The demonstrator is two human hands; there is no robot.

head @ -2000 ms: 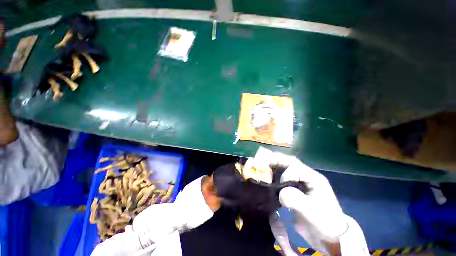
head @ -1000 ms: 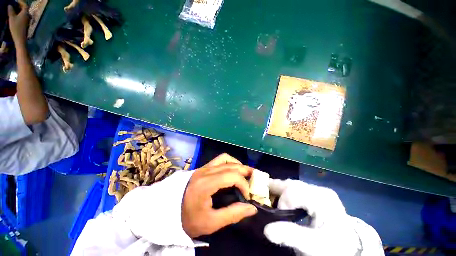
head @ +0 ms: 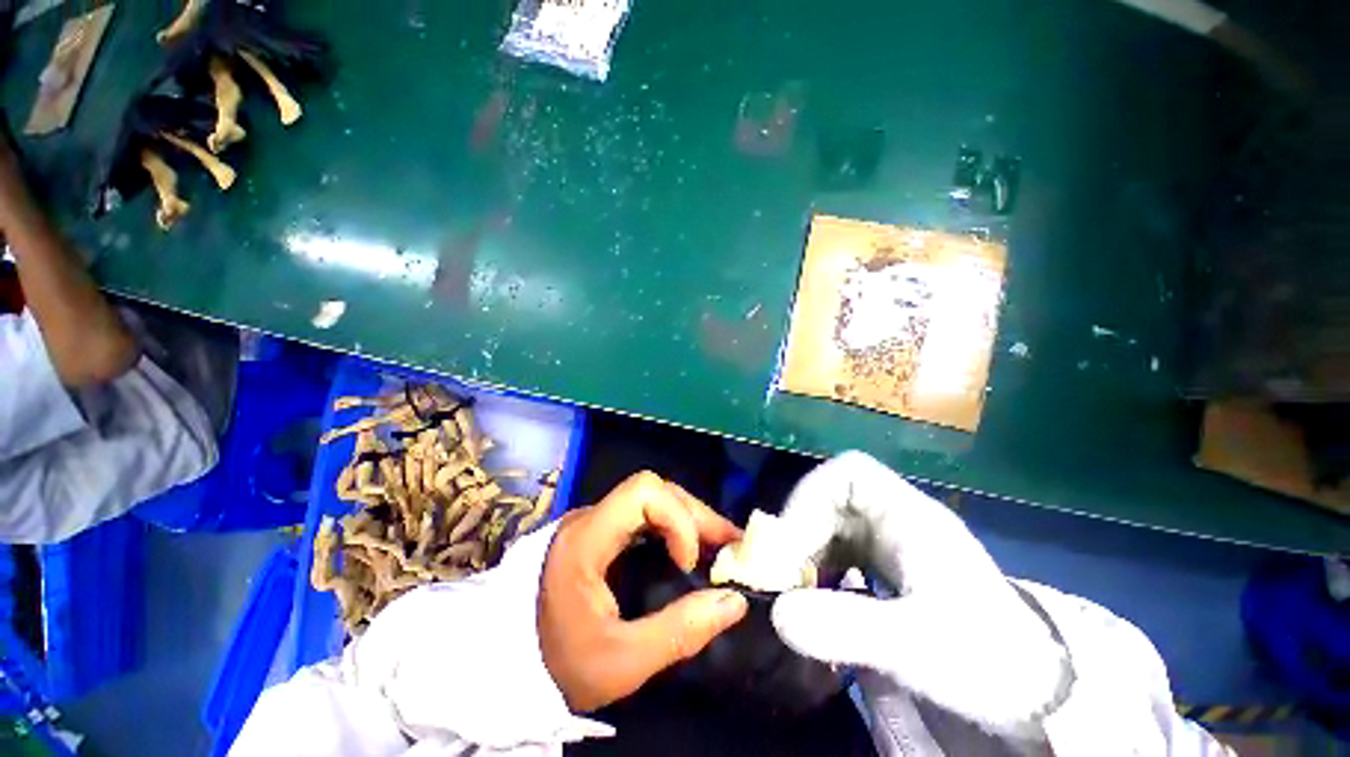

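Observation:
A small pale tan figure part (head: pixel 763 553) with a black garment piece (head: pixel 748 643) below it is held between my hands over my lap. My left hand (head: pixel 629 592), bare, grips the left side with thumb and fingers. My right hand (head: pixel 903 592), in a white glove, pinches the part and the black cloth from the right. Much of the part is hidden by my fingers. A tan cardboard square (head: pixel 817 337) with a whitish smear in its middle lies on the green bench ahead.
A blue bin (head: pixel 318 599) of tan legs (head: pixel 430 503) stands at left below the bench edge. Black bundles with tan legs (head: pixel 225 104) and a clear packet (head: pixel 570 33) lie on the green bench (head: pixel 622 252). Another person's arm (head: pixel 67 303) is at far left.
The view has shifted since two seconds ago. My bare left hand, earlier mostly behind the black cloth, now shows fully. My gloved fingers have closed over the top of the tan part.

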